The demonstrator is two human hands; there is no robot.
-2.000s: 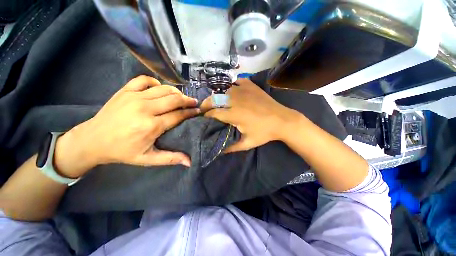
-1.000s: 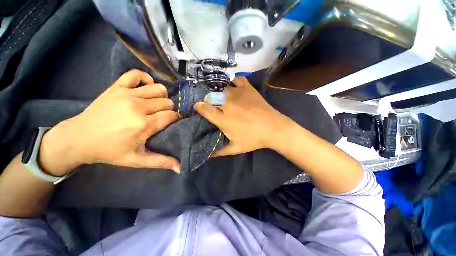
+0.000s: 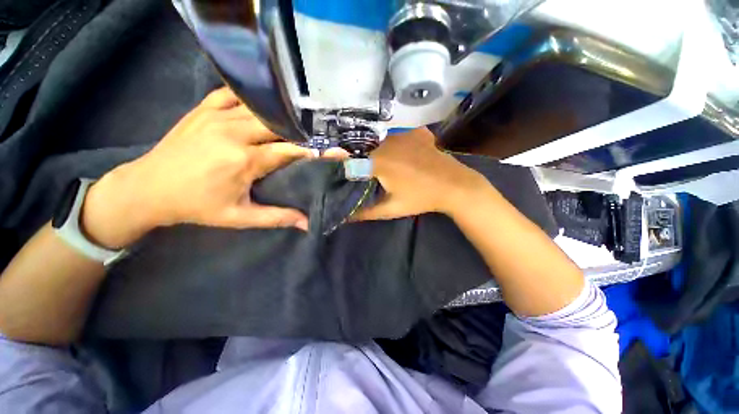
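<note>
A charcoal-black garment panel (image 3: 243, 279) lies under both my hands and over the table's front edge. My left hand (image 3: 207, 170) grips a raised fold of it, thumb in front and fingers behind, fingertips beside the needle area (image 3: 322, 139). My right hand (image 3: 417, 174) holds the same fold from the right, its fingers partly hidden behind the thread tension knob (image 3: 358, 168). A topstitched seam (image 3: 360, 202) with yellow stitches curves between my hands. The needle tip is hidden.
The white and blue sewing machine head (image 3: 344, 57) stands over the work, with an upper round knob (image 3: 420, 73). Right are a black strip bundle (image 3: 579, 214) and a control box (image 3: 663, 226). Dark and blue cloth heaps lie lower right. Dark stitched cloth is at upper left.
Since one second ago, both hands and the fold have moved away from me, closer to the needle. My left fingers have straightened and now cover the stitched strip seen there. The view has shifted slightly.
</note>
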